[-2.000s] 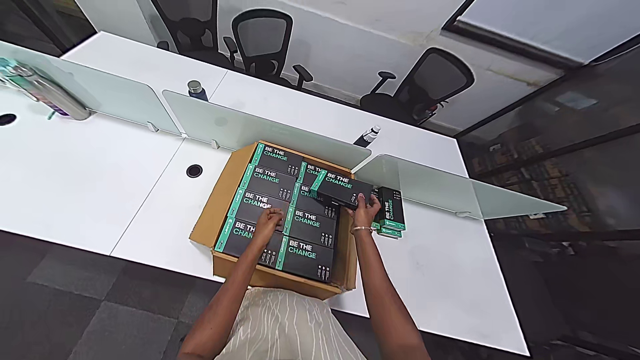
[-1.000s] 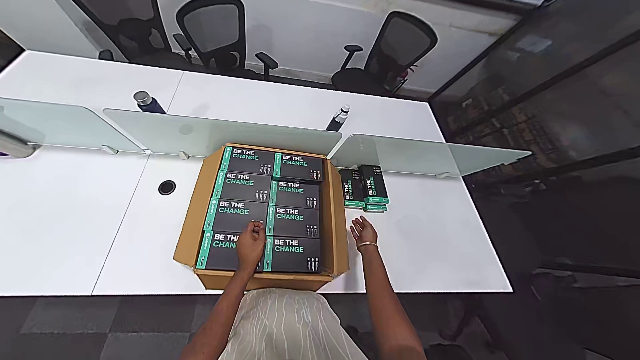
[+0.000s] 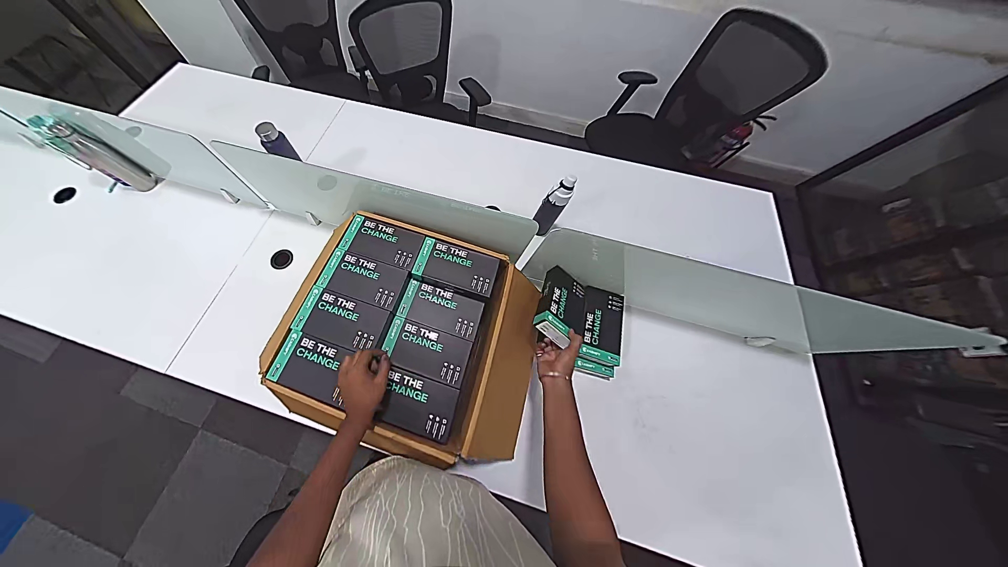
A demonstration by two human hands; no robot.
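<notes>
Several black-and-green printed boxes lie in two columns inside an open cardboard carton (image 3: 496,378) on the white desk. My left hand (image 3: 364,384) rests with bent fingers on the boxes near the carton's front, between a front left box (image 3: 311,366) and a front right box (image 3: 421,405); whether it grips one cannot be told. Right of the carton, my right hand (image 3: 559,356) holds the near end of a black-and-green box (image 3: 561,303), which is tilted up. Against it stands a short stack of like boxes (image 3: 603,323), beside the glass divider.
Frosted glass dividers (image 3: 693,283) run along the desk (image 3: 709,441) behind the carton. Dark bottles (image 3: 554,205) (image 3: 277,142) stand beyond them, and a steel bottle (image 3: 102,157) is at the far left. A round cable hole (image 3: 281,259) is left of the carton. Mesh chairs (image 3: 740,71) stand behind.
My right hand, empty and beside the carton a second ago, is now on a box at the stack to the right. The box it held over the carton two seconds ago is out of that hand a second later.
</notes>
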